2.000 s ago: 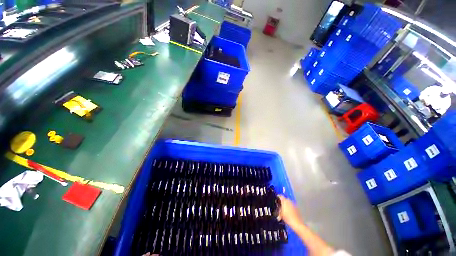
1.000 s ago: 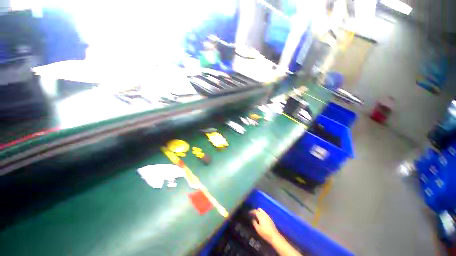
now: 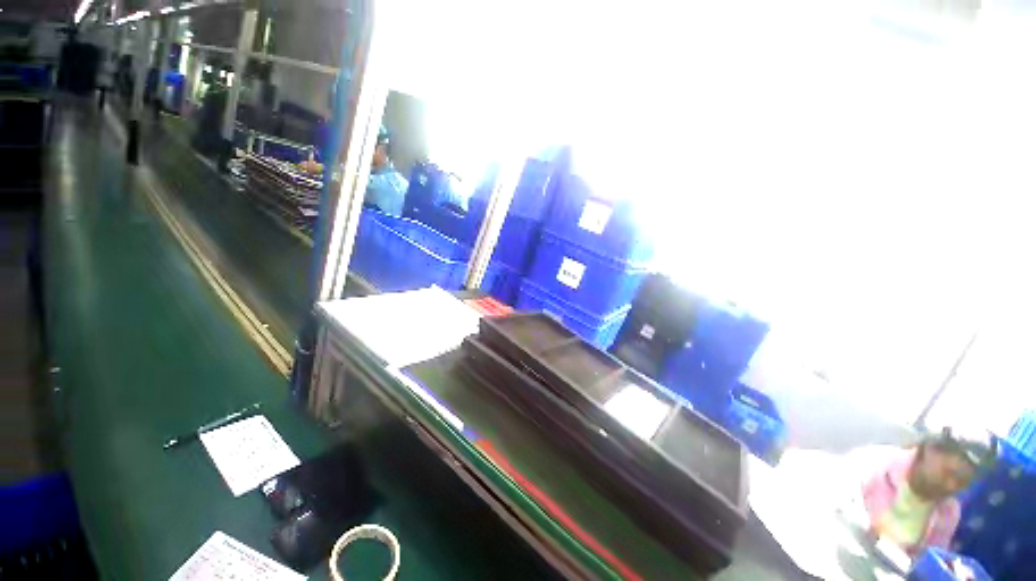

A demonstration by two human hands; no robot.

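Neither of my hands is in the picture. Nearest in front, on the green bench, lies a cream-white tape roll at the bottom edge, partly cut off. Dark, shiny flat pieces lie just left of it and are too blurred to name surely. A white paper slip lies above them, with a thin black pen at its upper edge. Another paper slip is cut off by the bottom edge.
A raised shelf carries stacked black trays and a white sheet. A metal post stands at its left end. Stacked blue crates stand behind. A person in pink is at the right. A blue bin shows at the lower left.
The view has swung left along the bench and up. The bin of black units, my hand in it, and the red and yellow things have left the picture. The tape roll, slips and trays now show.
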